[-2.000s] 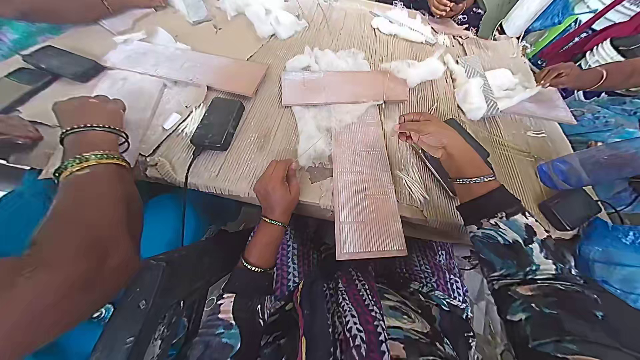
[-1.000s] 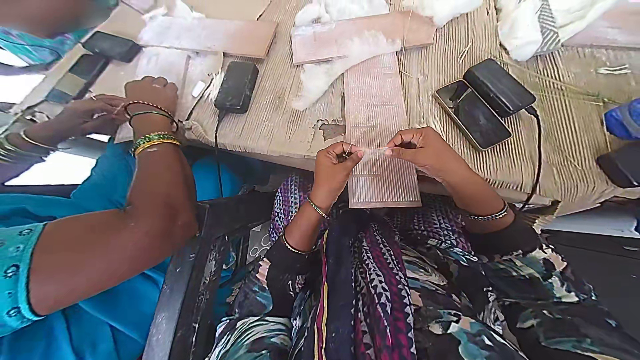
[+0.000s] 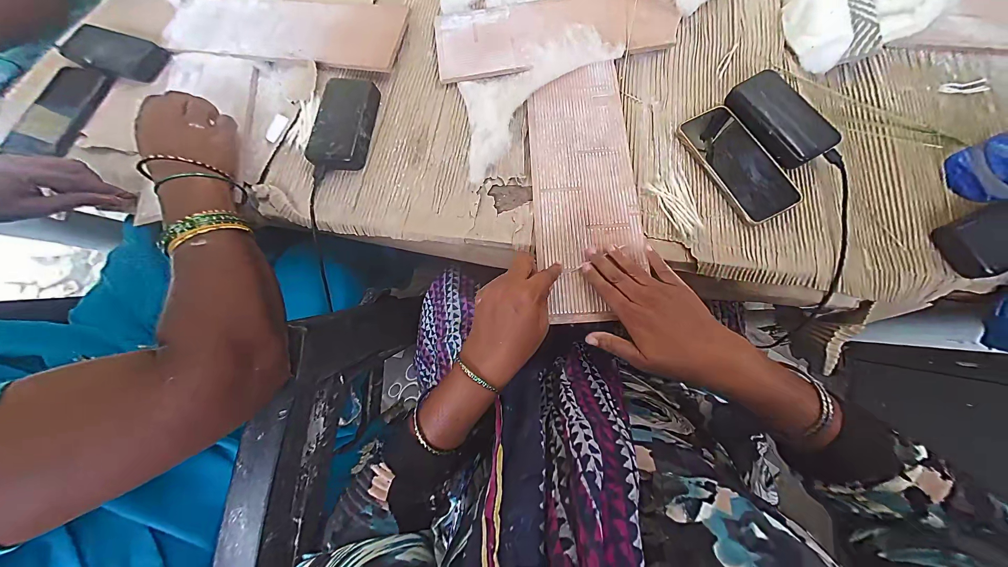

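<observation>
A long pinkish grooved board (image 3: 583,181) reaches from the tabletop over its near edge toward my lap. My left hand (image 3: 516,303) is at the board's near left edge, its thumb and index finger closed on a thin wisp of white fibre (image 3: 573,269). Flat on the board's near right part lies my right hand (image 3: 650,307), fingers spread, with fingertips at the wisp's other end. White cotton fluff (image 3: 504,102) covers the board's far end. Beyond it, another pinkish board (image 3: 484,47) lies crosswise. Thin pale sticks (image 3: 676,201) rest to the right of the grooved board.
A smartphone (image 3: 740,164) and a black cabled box (image 3: 783,118) lie on the corrugated-cardboard-covered table (image 3: 425,157) at right. Another black box (image 3: 343,124) lies left. A co-worker's arm with bangles (image 3: 213,299) reaches in at left. White cloth (image 3: 827,31) lies far right.
Both hands came together over the board's near end. Since a second ago, my right hand has gone from pinching the fibre to lying flat on the board. The view has shifted.
</observation>
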